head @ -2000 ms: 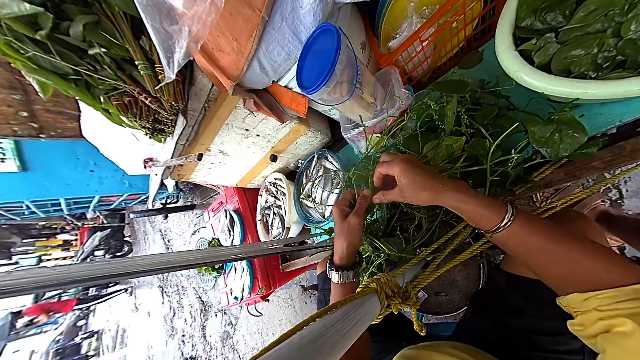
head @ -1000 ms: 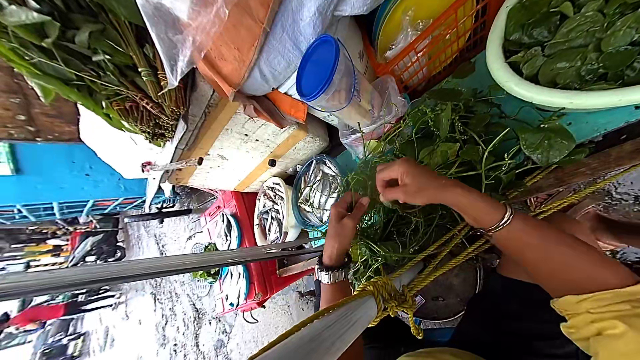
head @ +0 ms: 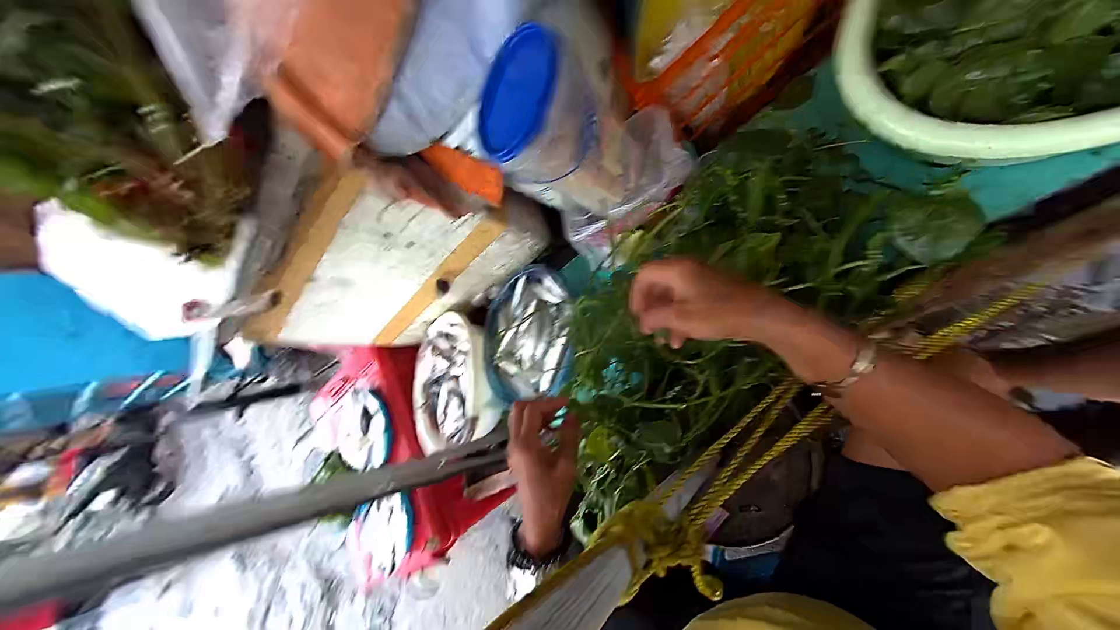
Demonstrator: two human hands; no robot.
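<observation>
The picture is turned sideways and blurred by motion. My right hand (head: 669, 302), with a bangle on its wrist, is at the centre over a heap of leafy green vine stems (head: 761, 227), fingers curled. Lower and further left in view is my left hand (head: 542, 446), wearing a watch, at the edge of the greens. Its thumb and forefinger are bent toward each other, with a small bit of green showing between them. Whether either hand grips a stem is not clear. A gap separates the hands. A blue-rimmed bowl of small silver fish (head: 529, 337) is beside my left hand.
A metal pole (head: 262, 516) crosses the lower left, and knotted yellow rope (head: 665, 542) runs below the greens. Around the heap are a pale green basin of leaves (head: 980, 140), an orange plastic basket (head: 717, 66), a blue-lidded container (head: 521, 92), a foam box (head: 376, 262) and a red table (head: 429, 516).
My hands, close together over the greens in both earlier frames, are now further apart. My left hand has moved away from my right, toward the pole and the fish bowls.
</observation>
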